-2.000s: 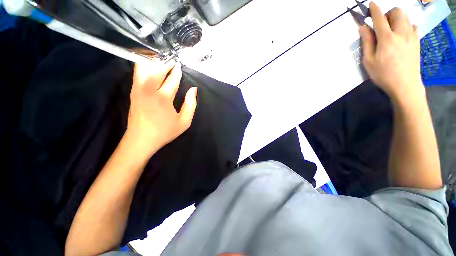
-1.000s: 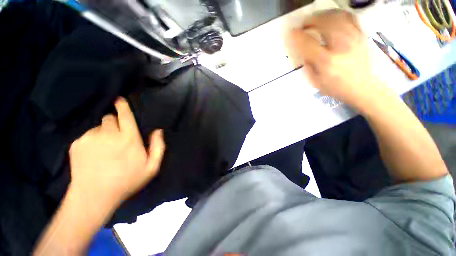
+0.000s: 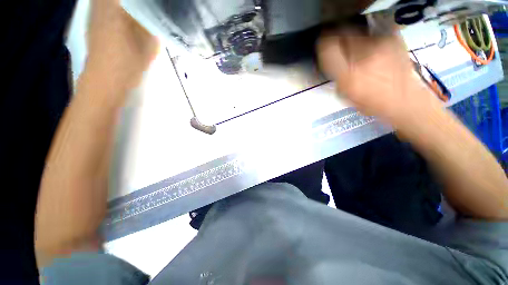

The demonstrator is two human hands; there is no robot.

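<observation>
A black cloth (image 3: 292, 47) lies behind and right of the needle area of the sewing machine head (image 3: 242, 36), reaching my right hand. My right hand (image 3: 365, 67) is blurred, its fingers closed on the cloth's right end. My left hand (image 3: 125, 42) is blurred at the upper left, beside the machine head; its fingers are hidden or cut off, so its grip does not show. The pale bed cover with a brown rounded tab (image 3: 203, 126) shows bare below the needle area.
Orange and blue snips (image 3: 434, 83) lie right of my right hand, with orange and olive scissors loops (image 3: 476, 42) beyond. A ruler strip (image 3: 184, 186) runs along the near table edge. Black garments (image 3: 28, 111) are at far left, others (image 3: 379, 178) hang below the edge. A blue basket (image 3: 482, 119) is right.
The black garment has left the front of the machine, uncovering bed and ruler. My left hand moved up and away from the lap side. The snips, first at my right hand, lie on the table.
</observation>
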